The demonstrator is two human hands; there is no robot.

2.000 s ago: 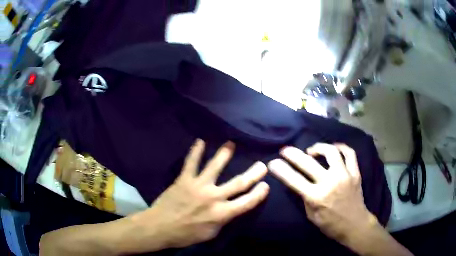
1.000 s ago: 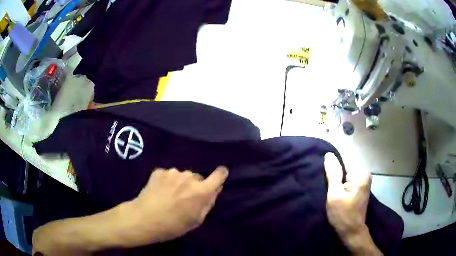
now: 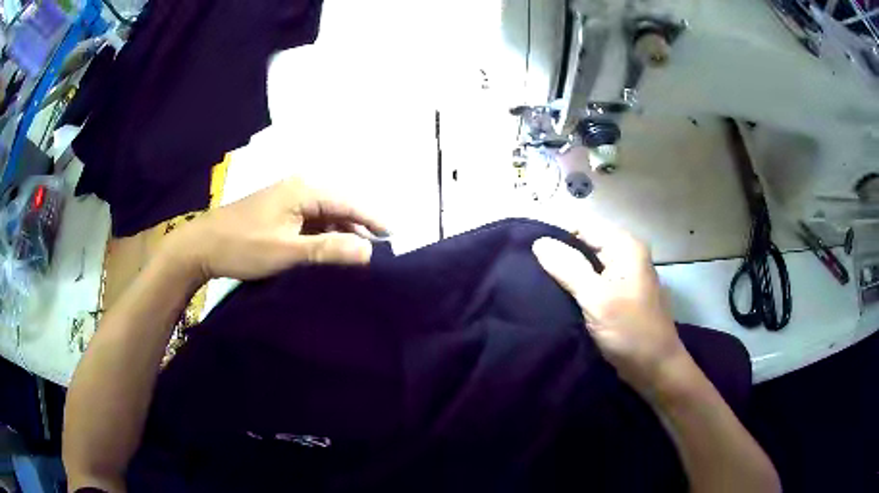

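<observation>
The dark navy-purple front panel (image 3: 434, 356) lies over the table's front edge, a small white print showing at its lower left. My left hand (image 3: 289, 231) pinches its upper edge left of centre between thumb and fingers. My right hand (image 3: 617, 298) grips the upper edge at right, thumb on top and fingers behind. The presser foot and needle area (image 3: 540, 125) of the sewing machine (image 3: 752, 58) is beyond the cloth, apart from it. Whether a second layer lies under the panel cannot be told.
Dark cut pieces (image 3: 183, 106) with stepped edges lie at upper left. Cardboard with yellow tape (image 3: 140, 260) is partly under my left arm. Black-handled shears (image 3: 761, 279) and a red-handled small tool (image 3: 824, 252) lie at right. A plastic bag with a red light (image 3: 39, 207) is at far left.
The panel's printed part has dropped toward me and folded from view. My left hand has moved up from the cloth's surface to its upper edge. My right hand still holds the edge.
</observation>
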